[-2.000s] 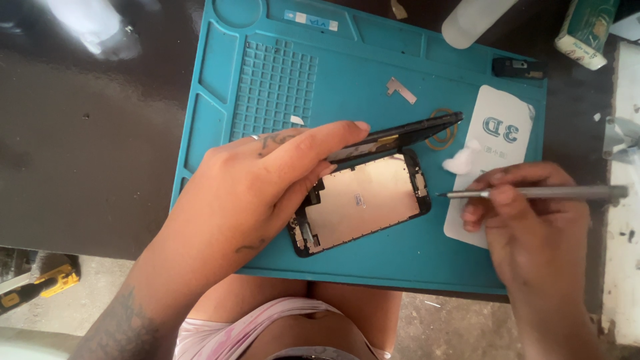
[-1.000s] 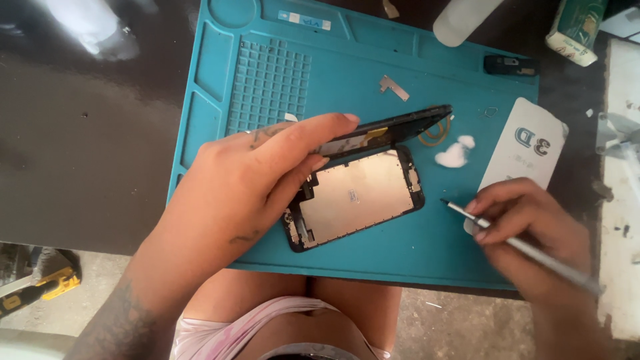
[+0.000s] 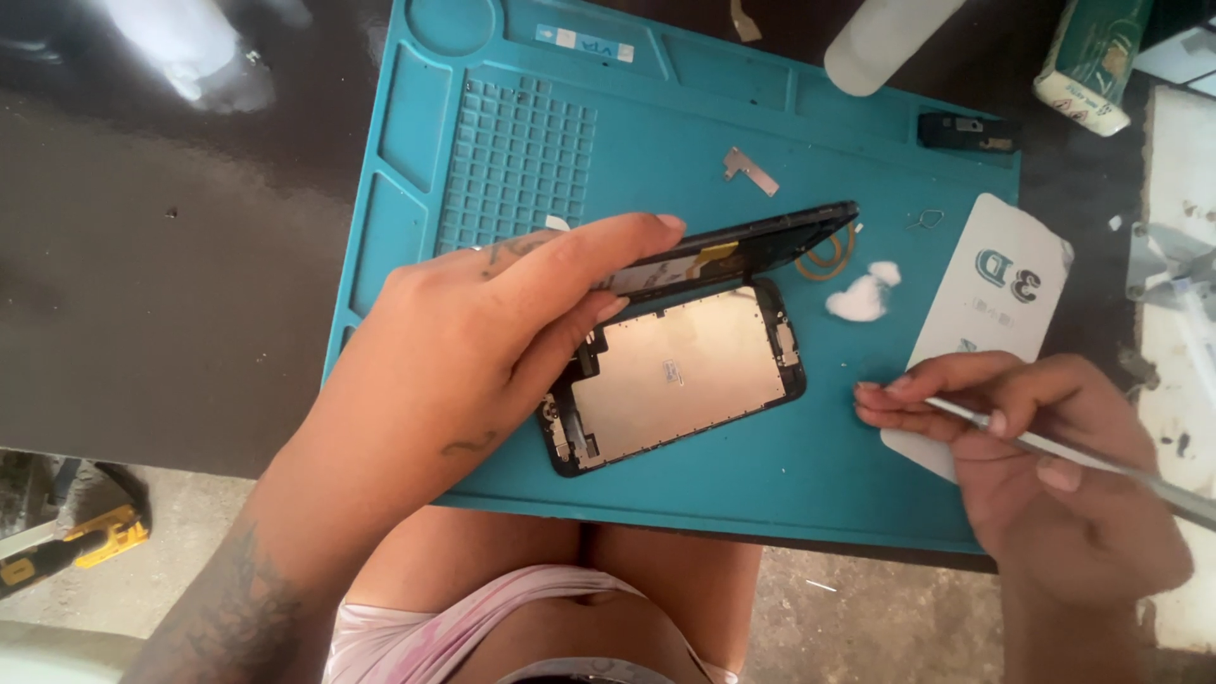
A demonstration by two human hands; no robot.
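My left hand point(image 3: 475, 332) grips the phone's body point(image 3: 760, 233), tilted up along the far side of the opened screen assembly point(image 3: 679, 380). That assembly lies with its metal back plate upward on a teal silicone repair mat point(image 3: 722, 484). A slim metal pen-like tool point(image 3: 1073, 451) is held in my right hand point(image 3: 1035, 446), over the near end of a white card marked 3D point(image 3: 1007, 275). The tool's tip is hidden by the fingers or too unclear to make out. White cotton point(image 3: 863, 293) lies between the phone and the card.
A small metal bracket point(image 3: 750, 172), a tan ring-shaped band point(image 3: 825, 255) and a black block-like part point(image 3: 967, 132) sit on the mat. Beyond its far edge are a white cylindrical container point(image 3: 888, 43) and a green box point(image 3: 1092, 62). Yellow-and-black tools point(image 3: 76, 551) are low at the left.
My right hand has turned more palm-up, its fingertips now gathered near the tool's front end. The white card has shifted away from the cotton since the earliest frame. My left hand keeps its hold.
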